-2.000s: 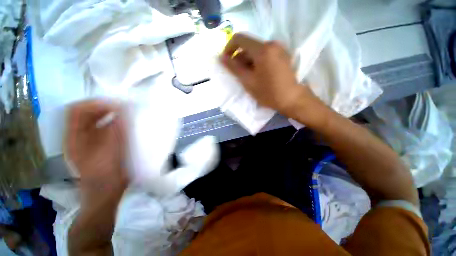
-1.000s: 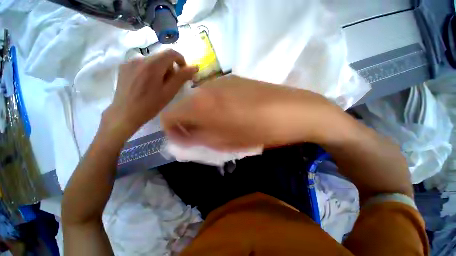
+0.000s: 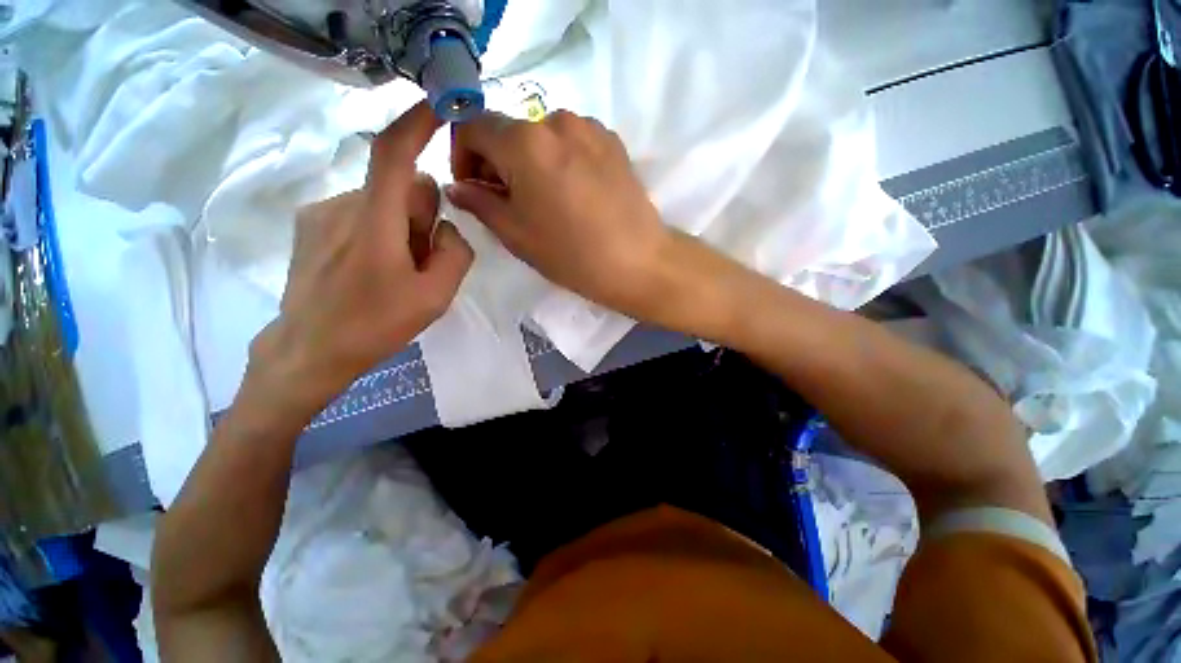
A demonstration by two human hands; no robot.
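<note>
The sewing machine head [image 3: 311,33] is at top centre, its blue-grey round end just above my fingertips. My left hand [image 3: 376,246] has its index finger pointing up under the head, thumb and fingers pinched on white cloth. My right hand [image 3: 557,194] pinches cloth close beside it. A flat white strip [image 3: 486,369] hangs from under my hands over the table's front edge. The white garment panel [image 3: 725,143] is bunched right and left of the needle area. My hands hide the needle and the gripped edges. Another white strip [image 3: 168,350] lies at left.
A grey ruler [image 3: 997,188] runs along the front edge. Black-handled scissors [image 3: 1153,123] lie on grey cloth at right. Folded white pieces [image 3: 1075,324] hang at the right edge. A white cloth heap [image 3: 376,557] and a blue-rimmed bin [image 3: 806,505] are below the table.
My right hand has moved up from the table's front edge to the needle area, beside my left hand. The strip now hangs flat over the edge. The yellow-marked slide plate is now mostly covered.
</note>
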